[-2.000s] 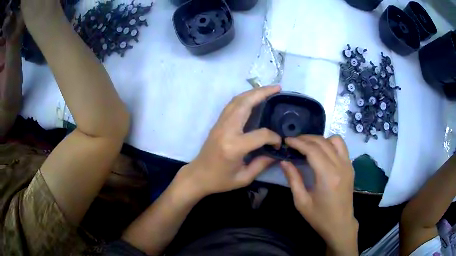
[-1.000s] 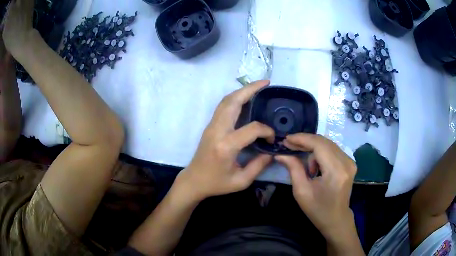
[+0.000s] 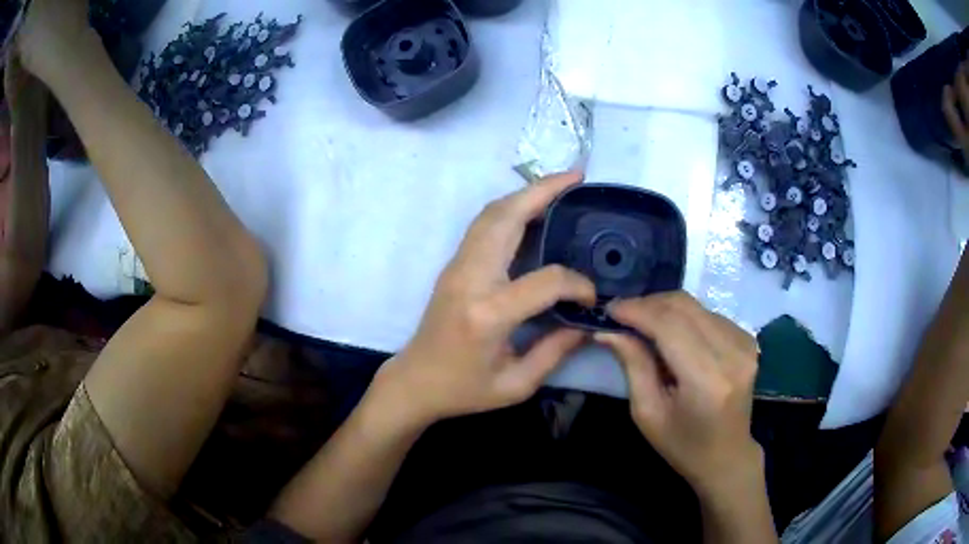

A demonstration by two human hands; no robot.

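A black rounded-square housing (image 3: 648, 228) is held open side up at the near middle of the table, with a round hub on its floor. My left hand (image 3: 483, 308) grips its left and near side, with the index finger bent inside the near wall. My right hand (image 3: 691, 372) has its fingertips at the near rim, thumb outside and fingers inside, close to my left fingertips. A small dark part seems to be between the fingertips inside the near wall, mostly hidden by them.
Heaps of small dark inserts with pale centres lie at right (image 3: 792, 175) and upper left (image 3: 218, 80). Another housing (image 3: 409, 58) stands behind; more are at upper right (image 3: 850, 37). Clear film (image 3: 558, 128) lies behind the work. Other people's arms are at left (image 3: 175, 191) and right (image 3: 924, 372).
Both hands stay at the housing's near wall, with small shifts of the right fingers. The whole view has shifted slightly. Another person's hand now shows at the far-right housing.
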